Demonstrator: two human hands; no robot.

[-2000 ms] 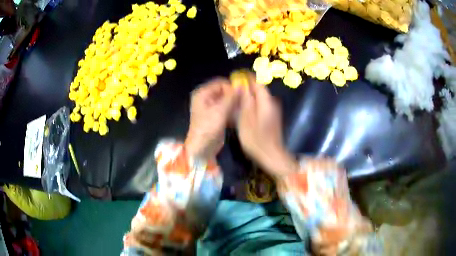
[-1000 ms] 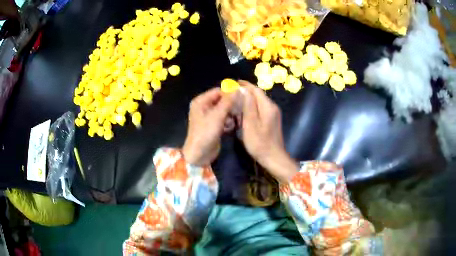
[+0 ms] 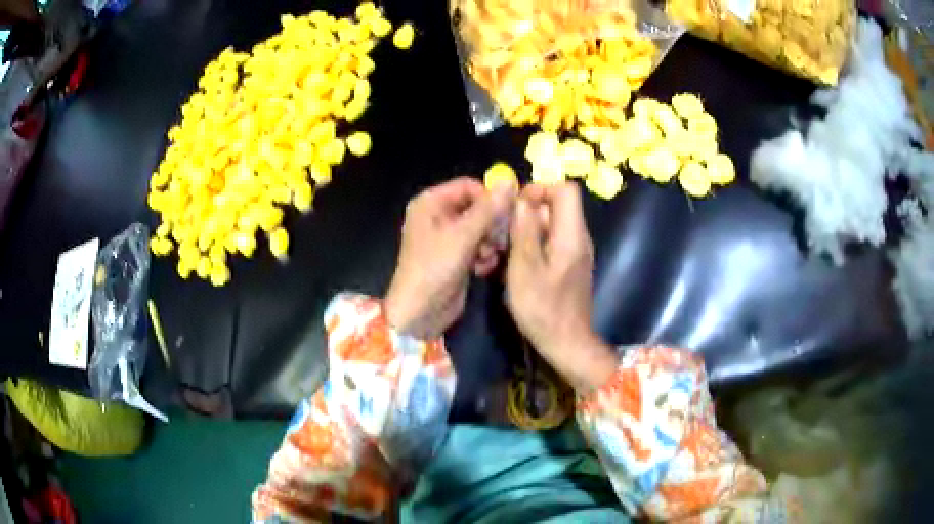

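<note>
A small yellow piece (image 3: 500,176) shows at the fingertips of my left hand (image 3: 440,251), pinched between thumb and fingers. My right hand (image 3: 553,271) is close beside it, thumb and fingertips pressed together; whether it holds stuffing is too small to tell. Pale flat pieces (image 3: 655,143) lie in a loose group just beyond my right hand. Plump yellow filled pieces (image 3: 261,133) lie in a large pile at the left. White stuffing (image 3: 835,164) lies at the right.
An open clear bag of yellow-orange pieces (image 3: 553,51) lies at top centre, a second bag (image 3: 778,31) at top right. A crumpled empty bag (image 3: 118,307) and white card (image 3: 74,302) lie at the left. Brownish-yellow loops (image 3: 535,401) are at the near table edge.
The yellow piece has moved slightly right with my left hand. My right fingertips have drawn back from the piece and sit more upright beside it. The view has shifted slightly.
</note>
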